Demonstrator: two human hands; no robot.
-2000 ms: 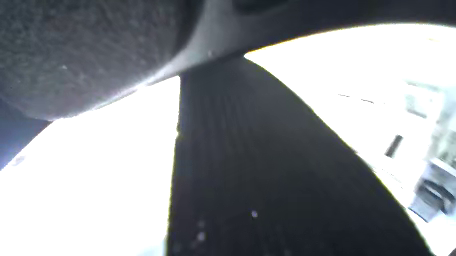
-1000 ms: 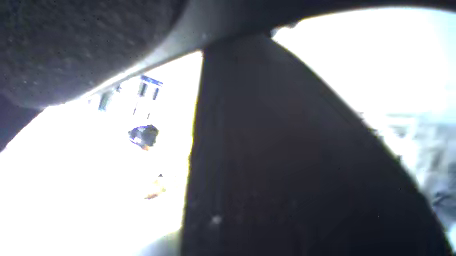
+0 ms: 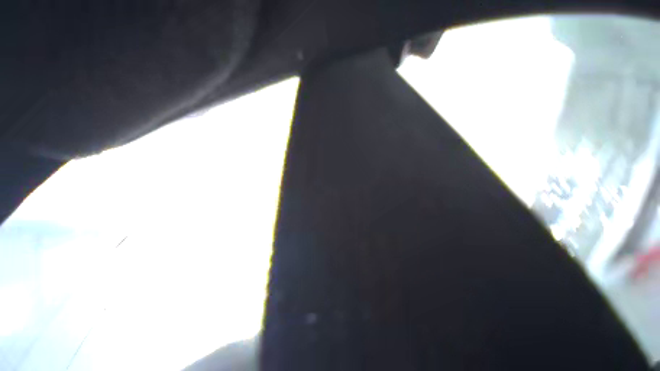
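Observation:
Neither my left hand nor my right hand shows. A wide black camera strap [image 3: 434, 239] fills the centre of the head view and hides what lies in front of me. The dark rounded foam pad [image 3: 130, 80] of the camera mount covers the upper left. No work item can be made out. A pale grey rounded shape [image 3: 235, 357] shows at the bottom edge, left of the strap; I cannot tell what it is.
Left of the strap is an overexposed white area, with a pale floor-like surface and thin lines [image 3: 43, 290] at lower left. On the right are blurred pale grey structures [image 3: 615, 94], a glittering patch [image 3: 579, 188] and a red blurred thing [image 3: 645, 262].
The view has swung. The dark-haired shape and window-like marks left of the strap are gone. Lined pale surface now shows at lower left, and a red thing at the right edge.

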